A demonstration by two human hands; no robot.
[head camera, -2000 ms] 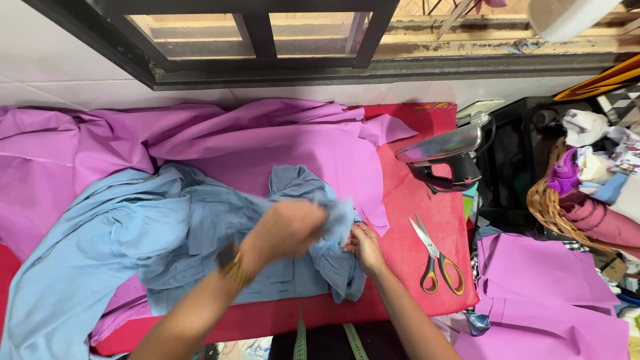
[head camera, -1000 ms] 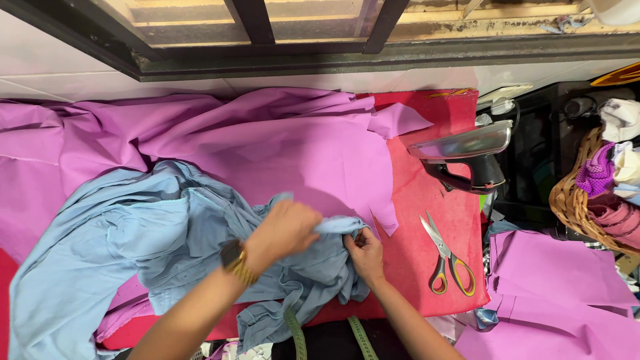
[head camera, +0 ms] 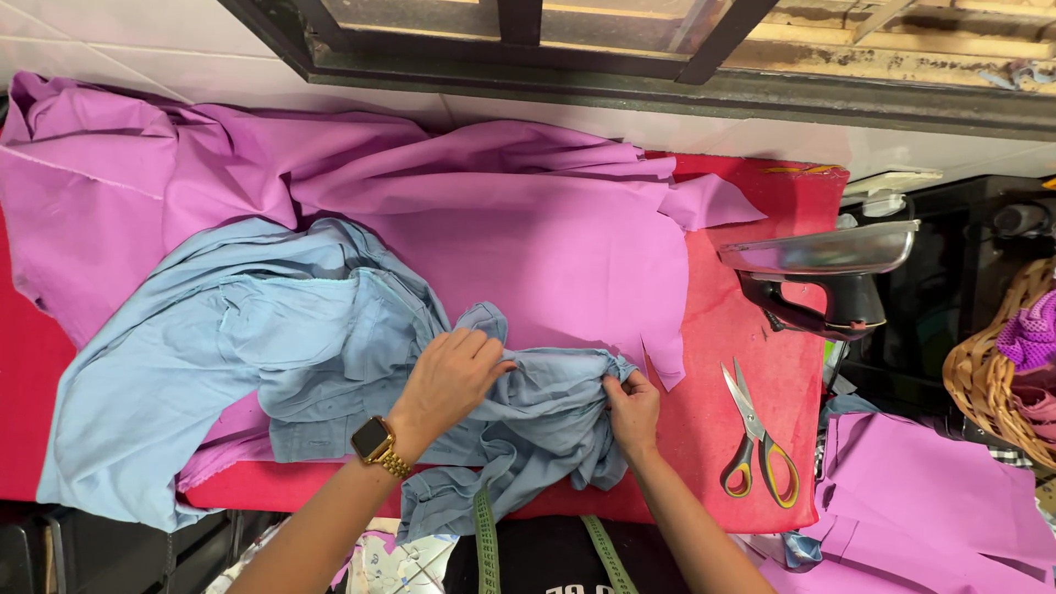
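Note:
A light blue cloth garment [head camera: 313,346] lies bunched across the red table cover, its right part stretched between my hands. My left hand [head camera: 458,375], with a gold watch [head camera: 375,439] on its wrist, pinches an upper edge of the garment. At the garment's right end, my right hand [head camera: 634,410] grips gathered blue cloth. Purple fabric [head camera: 536,264] spreads behind and partly beneath the garment. To the right of my right hand lie scissors [head camera: 755,437] with black and yellow handles, blades apart. An iron [head camera: 817,276] rests on its side beyond them.
The red table cover [head camera: 718,330] ends at the right, beside cut purple pieces [head camera: 924,495] and a wicker basket [head camera: 990,371] of cloth. A window frame [head camera: 577,74] and tiled wall [head camera: 99,58] bound the far side. A green measuring tape [head camera: 606,553] hangs at the near edge.
My left hand has shifted left from near my right hand, and blue cloth now stretches between them. The right hand stays at the garment's right end.

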